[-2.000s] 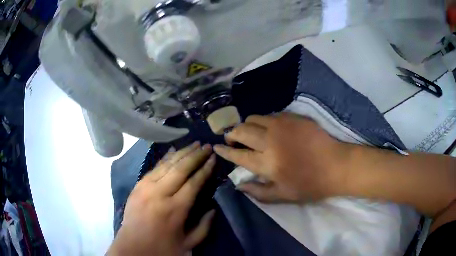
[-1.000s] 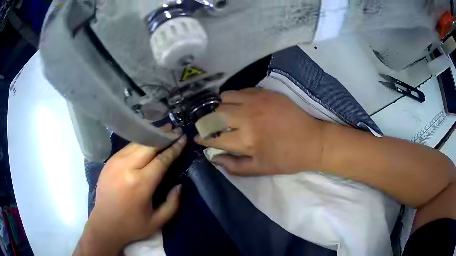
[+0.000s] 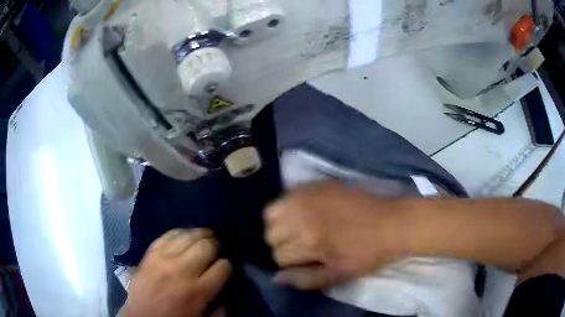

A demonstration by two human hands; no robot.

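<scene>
A dark navy-black cloth piece (image 3: 179, 201) lies below the sewing machine's needle area, which is partly hidden behind a cream knob (image 3: 243, 162). Grey trouser cloth (image 3: 347, 127) lies right of it, with white pocketing (image 3: 396, 286) under my right forearm. My left hand (image 3: 179, 272) is at the lower left, its curled fingers gripping the dark cloth's near part. My right hand (image 3: 316, 232) is blurred, fingers curled on the cloth right of the dark piece. Both hands are nearer to me than the needle. A small white label (image 3: 424, 186) shows on the grey cloth.
The off-white machine head (image 3: 297, 46) spans the top, with a white rounded arm (image 3: 114, 164) at its left. Thread snips (image 3: 474, 119) lie on the white table (image 3: 43, 204) at right. A flat black rectangle (image 3: 536, 116) lies near the right edge.
Both hands have moved back from the needle towards me, fingers now curled. The dark cloth is more exposed below the machine. The view has shifted, showing more of the table's right side.
</scene>
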